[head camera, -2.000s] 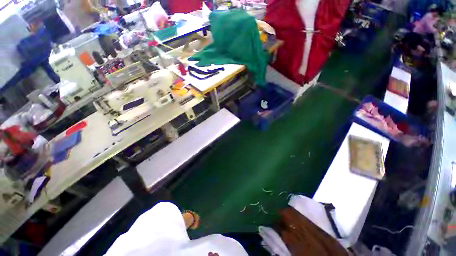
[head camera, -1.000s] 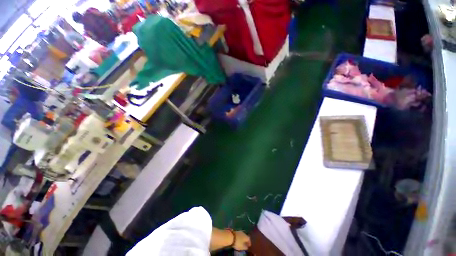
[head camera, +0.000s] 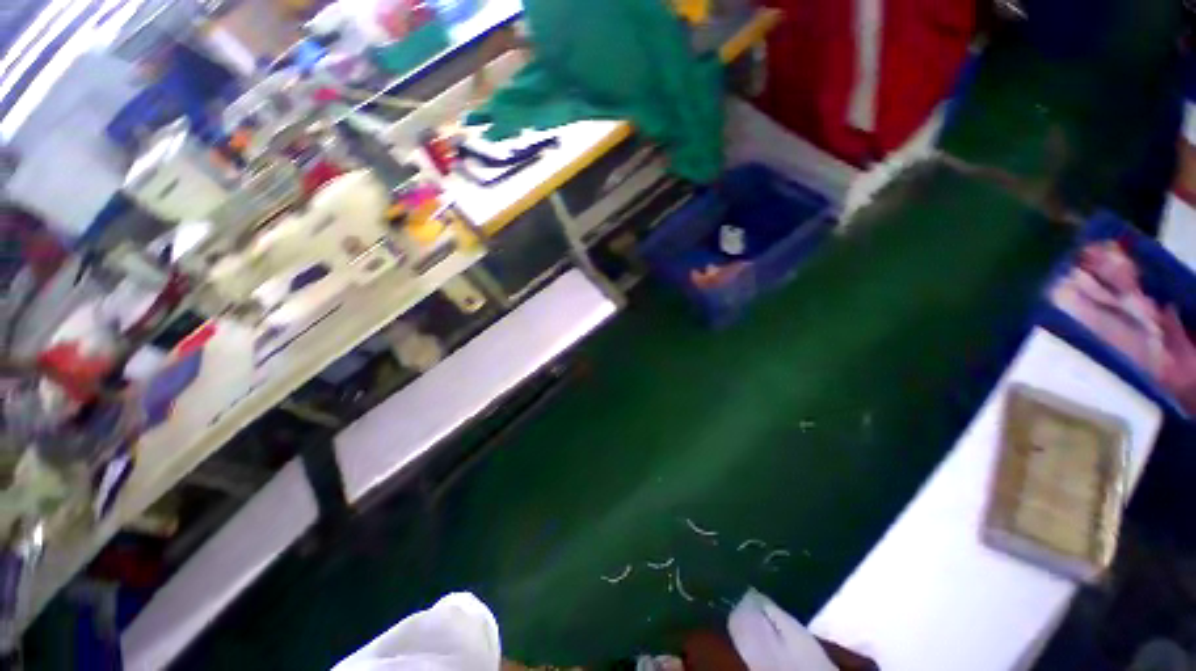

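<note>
A white sleeve (head camera: 433,636) shows at the bottom edge, left of centre. A sliver of what looks like my left hand (head camera: 660,663) shows at the bottom edge beside brown cloth (head camera: 711,651); it is cut off, so its grip cannot be told. A pale panel (head camera: 780,638) lies against the brown cloth, near the end of the white bench (head camera: 944,564). Most of the cloth is outside the picture. My right hand is not in view.
A tan framed tray (head camera: 1060,479) lies on the white bench. A blue basket with pink pieces (head camera: 1115,295) stands beyond it. Another blue basket (head camera: 748,243) is on the green floor (head camera: 630,459). Sewing machines (head camera: 328,243) line the left. Thread ends lie on the floor.
The view swung left and then back right. The forearm and hand, visible a second ago at the brown cloth, are now almost wholly below the picture edge. Less of the cloth shows.
</note>
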